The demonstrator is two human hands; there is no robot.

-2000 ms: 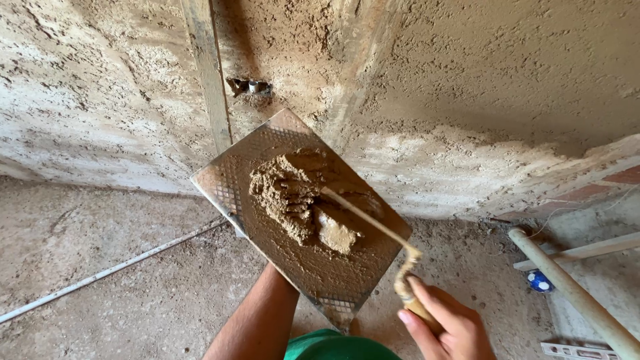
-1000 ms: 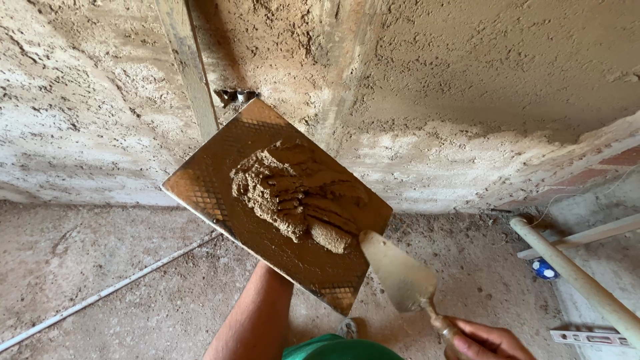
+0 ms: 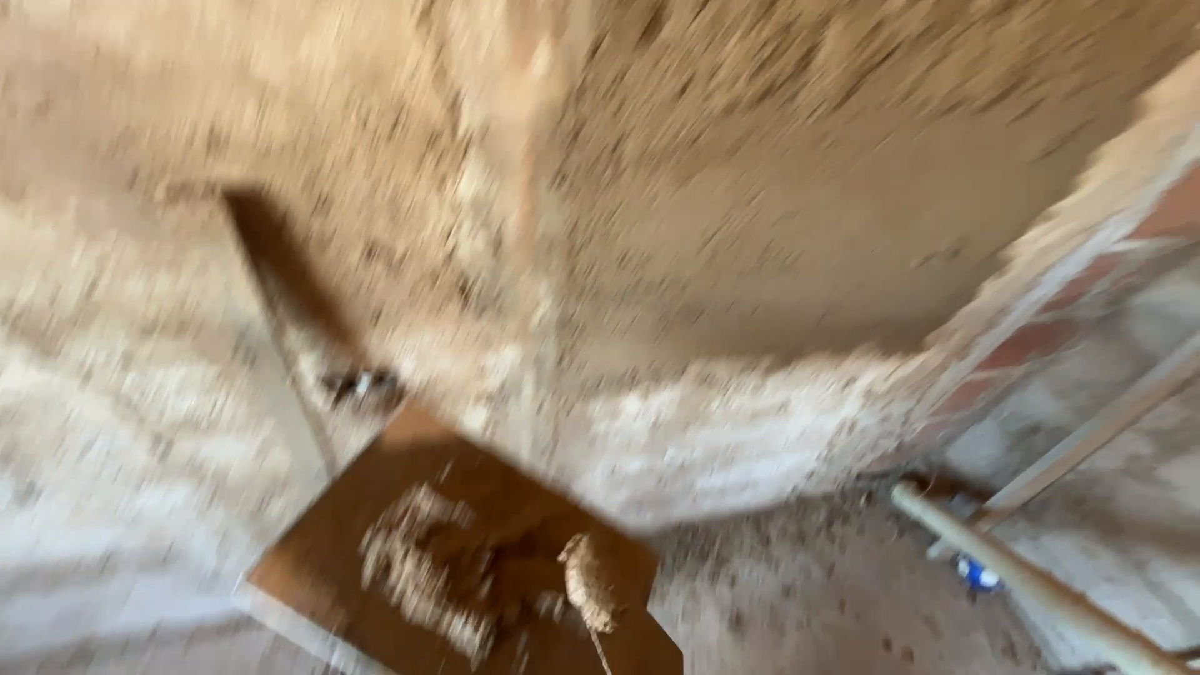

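Observation:
A flat rectangular mortar board (image 3: 328, 534) with a heap of wet brown mortar (image 3: 431, 572) on it fills the lower left and is cut off by the bottom edge. Over its right part shows a trowel blade loaded with mortar (image 3: 589, 581), seen nearly edge-on, with a thin line of metal running down out of view. Neither my left hand nor my right hand is visible. The plastered wall (image 3: 769, 206), rough and brown above, pale near its foot, rises behind the board. The whole view is blurred.
A hole with an electrical box (image 3: 364, 386) lies just above the board's top corner, beside a strip of wood (image 3: 281, 375). On the right, a pole (image 3: 1031, 581) and a wooden batten (image 3: 1097, 431) lean by exposed bricks (image 3: 1027, 342). A blue and white object (image 3: 977, 574) is on the floor.
The view has tilted up to the wall, and both hands have left it. The trowel blade, beside the board's edge a second ago, is now over the board and carries mortar.

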